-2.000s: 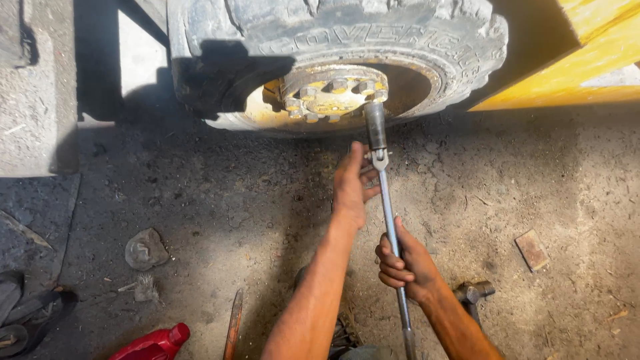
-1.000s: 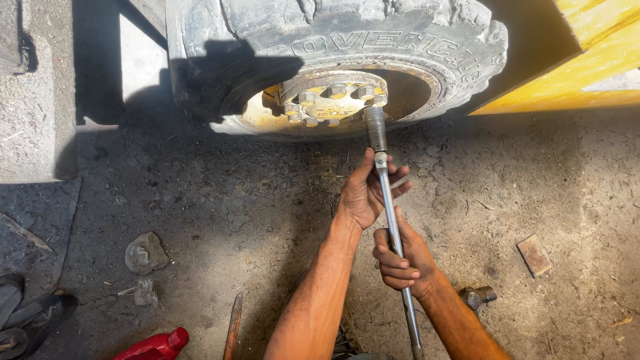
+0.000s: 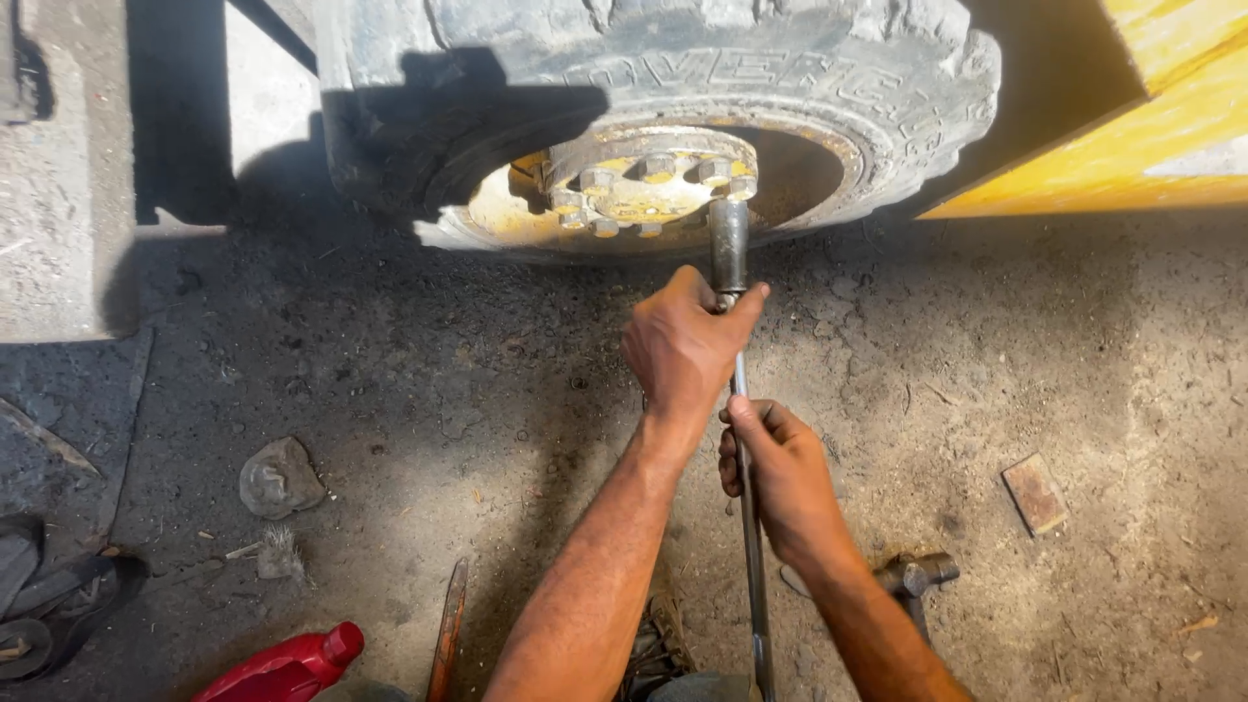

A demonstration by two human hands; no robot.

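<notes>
A long steel breaker bar (image 3: 753, 585) with a deep socket (image 3: 728, 246) on its head runs from the bottom edge up to the wheel hub (image 3: 653, 175). The socket's mouth is at a hex bolt (image 3: 742, 187) on the hub's right side; how far it is seated cannot be told. My left hand (image 3: 687, 336) wraps around the bar's head just below the socket, thumb along its right side. Lower down, my right hand (image 3: 780, 468) is closed around the shaft. Other hex bolts ring the yellow, worn hub inside the large rubber tire (image 3: 877, 93).
On the dirt floor lie a hammer (image 3: 916, 577), a rusty metal block (image 3: 1035, 494), a stone (image 3: 281, 478), a wire brush head or tuft (image 3: 280, 554), a red plastic bottle (image 3: 292, 668) and an orange bar (image 3: 448, 629). A yellow machine panel (image 3: 1092, 180) stands right of the tire.
My left hand has turned over, from beside the bar with spread fingers to a hold around its head, back of the hand up. My right hand stays on the shaft.
</notes>
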